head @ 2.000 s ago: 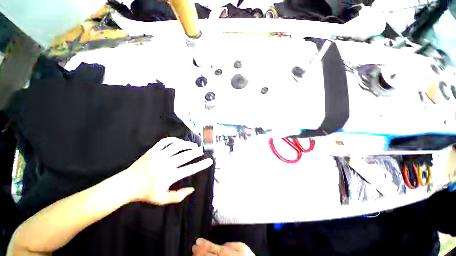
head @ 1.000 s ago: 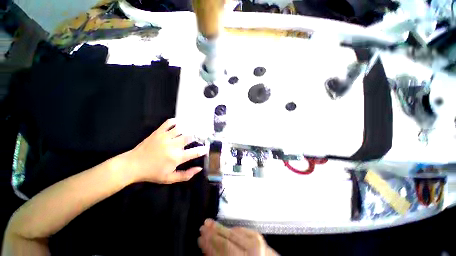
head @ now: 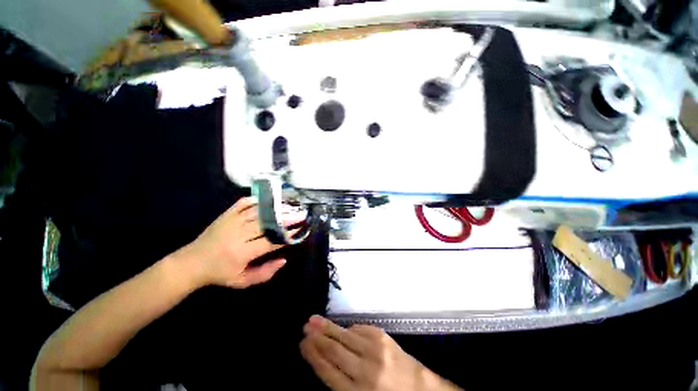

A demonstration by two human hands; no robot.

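Observation:
A black garment piece (head: 145,176) covers the left of the table and drapes over the front edge. My left hand (head: 233,248) lies palm down on it, fingers spread, fingertips beside the needle area and partly hidden by the upright metal guard (head: 268,210). My right hand (head: 356,355) is at the front edge, thumb and fingers closed on the right edge of the cloth. The white sewing machine head (head: 390,164) stands over the bed, its left end by my left fingertips. Frayed threads show along the cloth's right edge.
Red-handled scissors (head: 444,225) lie on the machine bed (head: 428,279). Front right are a wooden strip (head: 591,262) on a clear plastic bag (head: 562,290) and spare scissors (head: 654,260). A wooden-handled rod (head: 195,19) rises above the head's left end; a black strap (head: 509,114) crosses the head.
The camera view has shifted and tilted, so the machine head sits differently in the picture. My left hand stays spread by the guard; my right hand stays at the cloth's front edge.

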